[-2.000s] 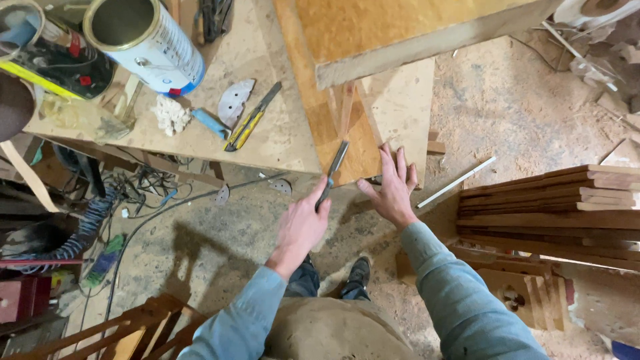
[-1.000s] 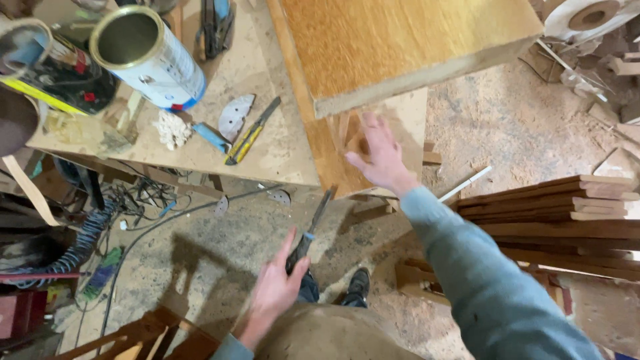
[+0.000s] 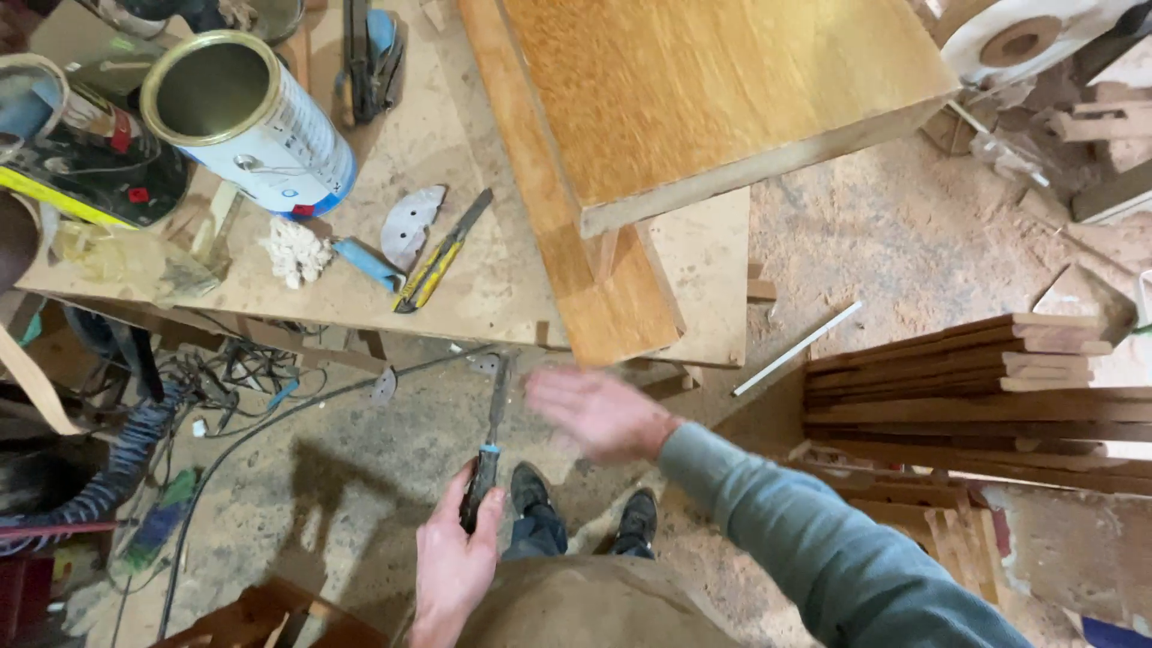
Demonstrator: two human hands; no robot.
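Note:
My left hand (image 3: 461,540) grips the dark handle of a chisel (image 3: 497,418) with a blue collar, its blade pointing up and away from me, short of the bench edge. To its right my right hand (image 3: 589,409) is blurred, fingers stretched out, holding nothing that shows, just below the near end of a varnished wooden board (image 3: 621,315). This board lies on the workbench (image 3: 486,310). Over it extends a thick varnished wooden panel (image 3: 720,81) with a pale edge. A yellow utility knife (image 3: 441,256) lies left of the board, beside a half-round abrasive disc (image 3: 412,225).
An open paint can (image 3: 252,126), a blue tool handle (image 3: 369,263) and a crumpled white wad (image 3: 295,252) occupy the bench's left side. Stacked boards (image 3: 945,387) stand at right. Cables (image 3: 234,441) and a thin white strip (image 3: 796,349) lie on the dusty floor.
My right hand has come off the board, moving toward me and left, nearer the chisel. Two seconds ago the chisel blade was over the board; my left hand has drawn it back toward my body.

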